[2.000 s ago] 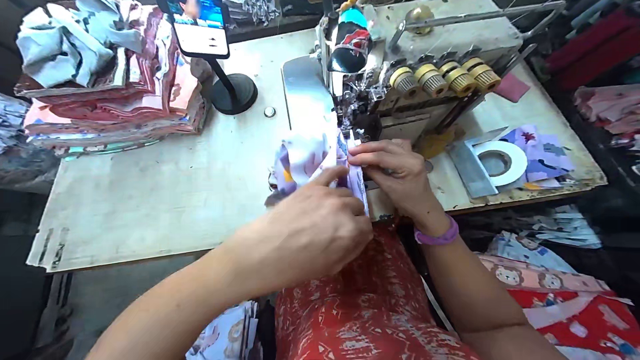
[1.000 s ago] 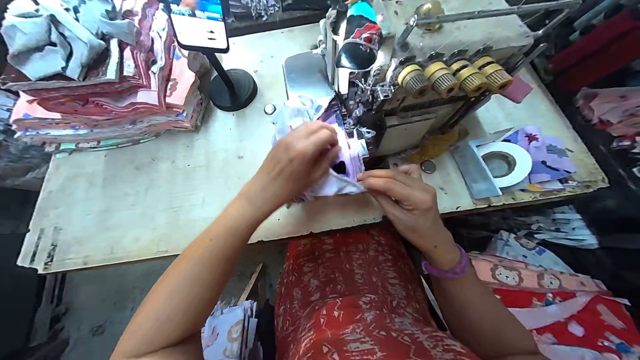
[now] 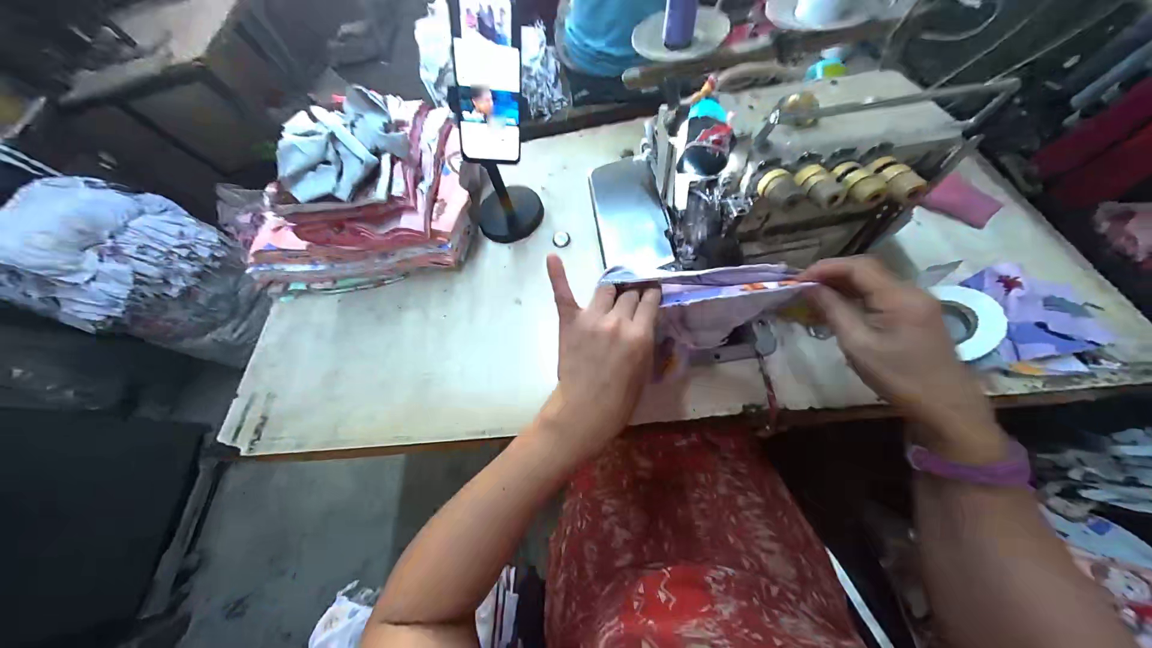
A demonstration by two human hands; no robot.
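Observation:
A lilac printed fabric piece [image 3: 715, 310] is stretched between my two hands, just in front of an overlock sewing machine [image 3: 810, 216]. My left hand [image 3: 607, 342] grips its left end, the fingers curled into the fold and the thumb raised. At the right end, my right hand [image 3: 886, 333] pinches a corner between thumb and fingers. Part of the fabric hangs down over the machine's front plate. The needle and presser foot are hidden behind the cloth and the machine's parts.
Left of the machine stands a phone on a black stand [image 3: 510, 214]. Stacked cut fabric [image 3: 360, 238] lies farther left. A roll of white tape [image 3: 976, 322] and lilac scraps [image 3: 1048, 310] lie at the right. The table's front edge [image 3: 360, 448] runs before my lap.
My hands have moved apart, and the fabric that was bunched between them is now drawn out sideways. The view has shifted to show more of the left side.

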